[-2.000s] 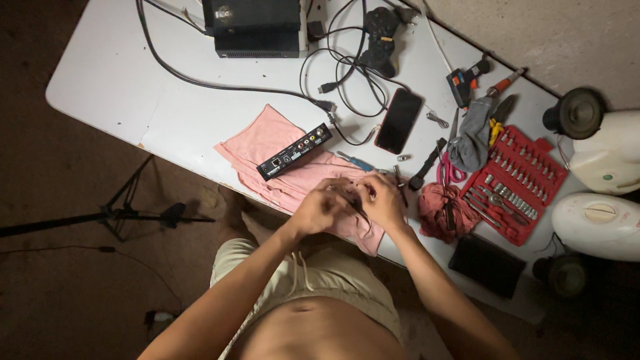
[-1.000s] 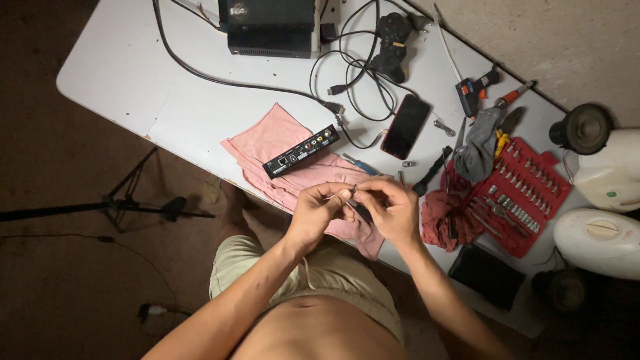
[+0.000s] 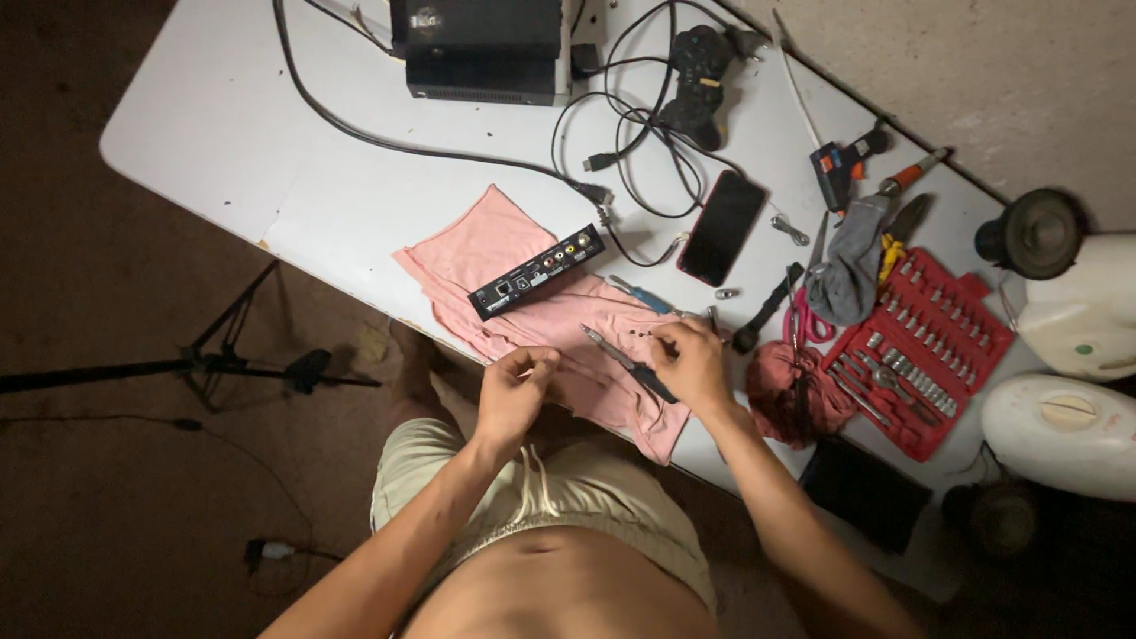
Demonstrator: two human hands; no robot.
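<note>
My left hand (image 3: 515, 399) is over the near edge of the pink cloth (image 3: 493, 226), thumb and fingertips together; whether a small thing is pinched there is unclear. My right hand (image 3: 694, 362) is at the cloth's right part, fingers curled beside several tiny dark pieces (image 3: 641, 334), perhaps screws. Between the hands lies a slim tool (image 3: 632, 366) with a metal tip and dark handle, its handle end close to my right hand. A black set-top box (image 3: 537, 272) rests on the cloth, its port side showing. A blue-handled screwdriver (image 3: 652, 300) lies beyond my right hand.
Right of the hands are a black strap (image 3: 768, 311), pink-handled scissors (image 3: 812, 321), a gray sock (image 3: 848, 266) and a red socket set (image 3: 923, 355). Farther back lie a phone (image 3: 723, 228), cables (image 3: 426, 151), a game controller (image 3: 701, 84) and a glue gun (image 3: 839, 169).
My hands were together over the cloth; now they are apart, the left one to the left and the right one to the right. The dark-handled tool now lies on the cloth between them.
</note>
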